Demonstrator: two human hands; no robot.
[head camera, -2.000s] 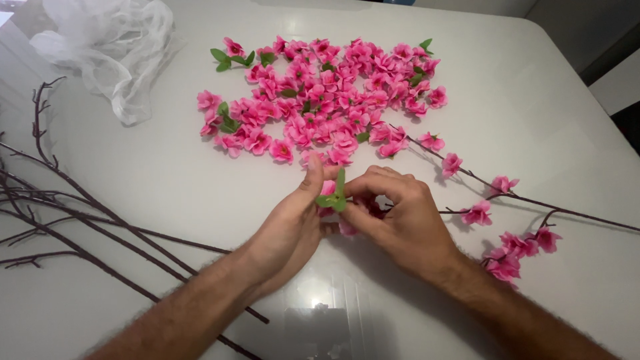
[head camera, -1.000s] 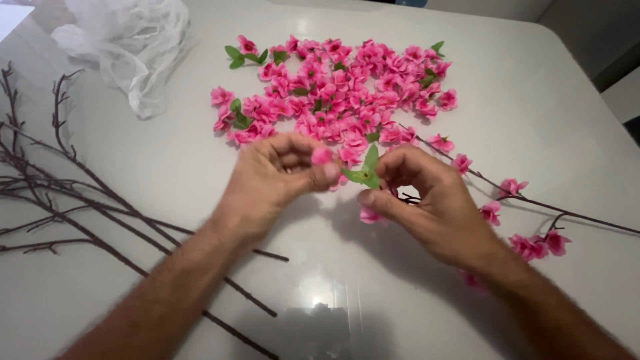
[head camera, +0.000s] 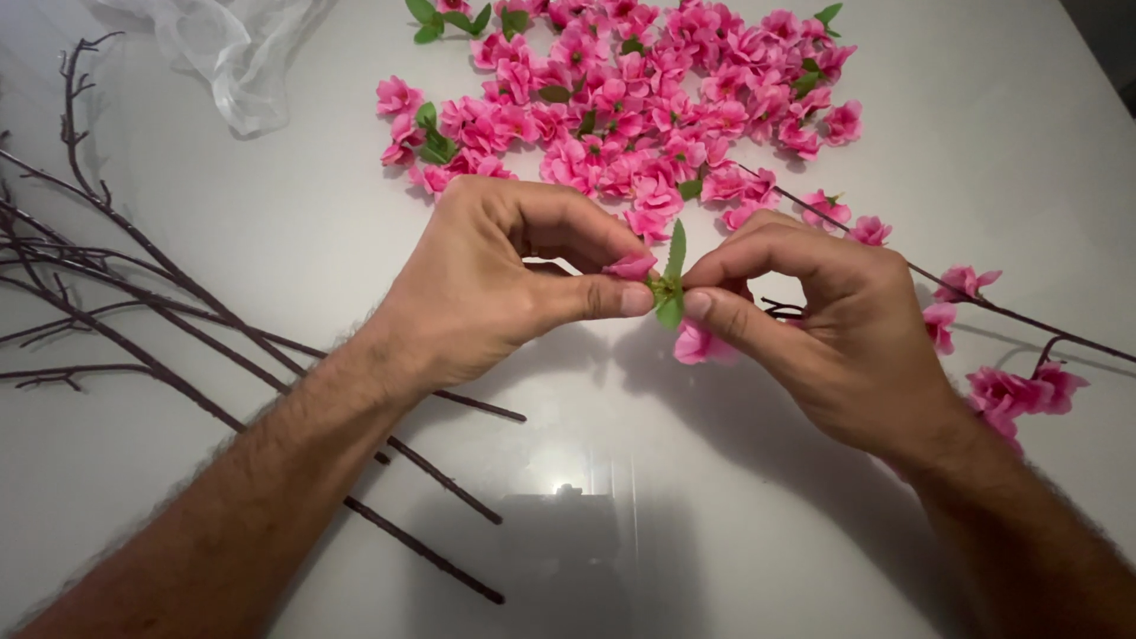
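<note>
My left hand (head camera: 524, 266) pinches a pink artificial blossom (head camera: 631, 265) between thumb and fingers. Against its fingertips stands a green artificial leaf piece (head camera: 676, 253), with one leaf up and one down. The thumb and index finger of my right hand (head camera: 816, 311) grip at the right side of that leaf piece, by a dark twig tip (head camera: 783, 309) that is mostly hidden. Another pink blossom (head camera: 701, 343) hangs just under the right thumb. A brown artificial branch with pink blossoms (head camera: 1021, 317) lies beyond and to the right of my right hand.
A wide heap of pink artificial blossoms (head camera: 621, 115) with some green leaves lies on the white table (head camera: 568, 568) beyond my hands. Several bare brown branches (head camera: 169, 266) cross at the left, partly under my left forearm. White sheer fabric or plastic (head camera: 240, 71) lies at the upper left.
The blossom in my left fingers, held apart from the leaf piece a second ago, is now right against it. Two seconds ago both hands were close together around the leaf piece.
</note>
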